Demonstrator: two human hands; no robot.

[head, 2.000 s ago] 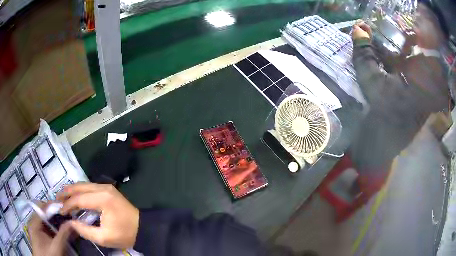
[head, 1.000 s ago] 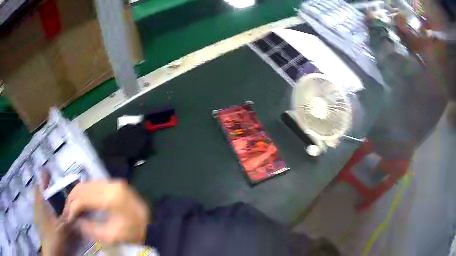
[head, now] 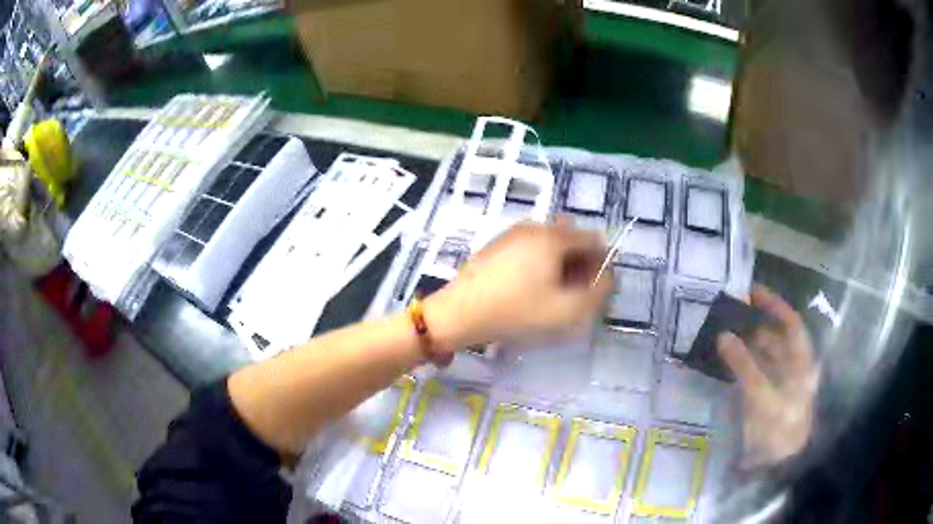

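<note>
My left hand, blurred, reaches over the blister tray with a beaded bracelet at its wrist. A thin white strip shows at its fingertips and appears pinched there. My right hand, at the tray's right side, grips a flat black rectangular piece between thumb and fingers. The tray's upper pockets hold dark-edged rectangular frames. Its lower pockets show yellow-edged rectangles. My left hand and forearm hide part of the tray's middle.
A white ladder-like liner lies over the tray's upper left. Left of the tray are white waste sheets, a thick stack of black die-cut sheets and another tray stack. Cardboard boxes stand behind. A yellow fan is far left.
The view has swung left to the tray; phone and cream fan are out of the picture. My hands, close together earlier, are now apart, with the black piece in my right.
</note>
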